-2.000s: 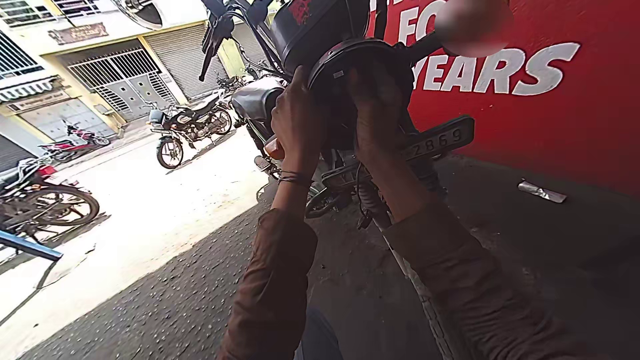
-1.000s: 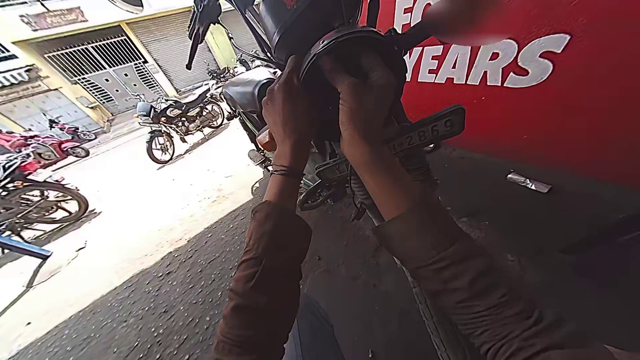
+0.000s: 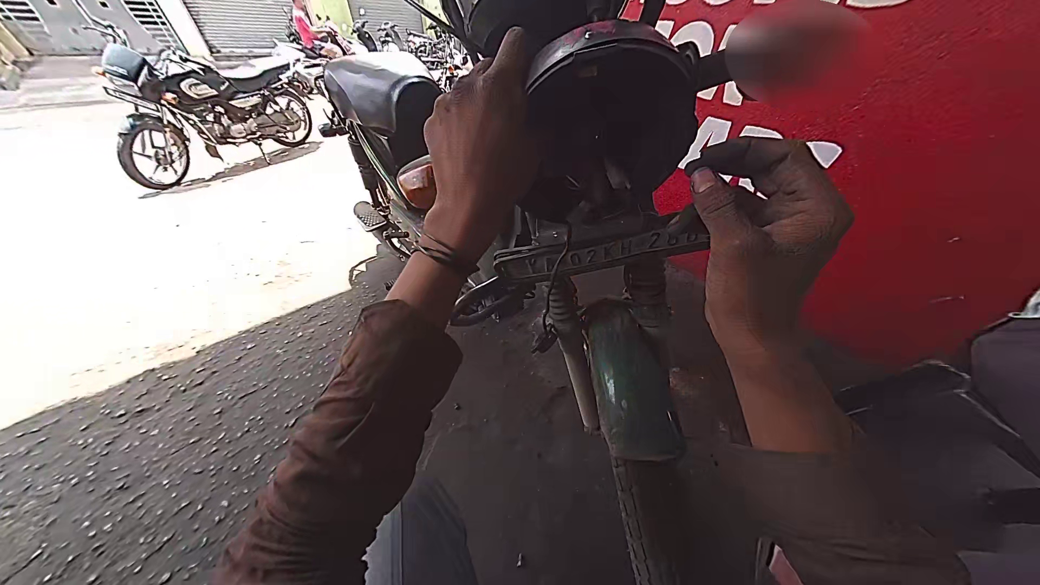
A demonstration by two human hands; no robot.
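The round black headlight housing [image 3: 617, 106] of a motorcycle faces me, its dark inside showing a few wires low down. My left hand [image 3: 483, 138] grips the left rim of this housing. To the right of the housing, my right hand [image 3: 768, 211] is raised with thumb and forefinger pinched together; a small dark thing may be at the fingertips, too unclear to tell. Below the housing sits the number plate [image 3: 601, 253], with a thin black cable [image 3: 556, 284] hanging across it. The green front mudguard [image 3: 634, 382] and the tyre [image 3: 646, 520] are under the plate.
An orange turn signal [image 3: 417, 183] and a grey fuel tank [image 3: 378, 85] are left of my left hand. A red wall [image 3: 918, 211] with white lettering rises at the right. A parked motorcycle [image 3: 219, 97] stands across the sunlit street. A dark angular object [image 3: 918, 431] lies at lower right.
My right hand has come out of the headlight housing and moved to its right side, fingers pinched. My left hand stays on the left rim. The view has shifted.
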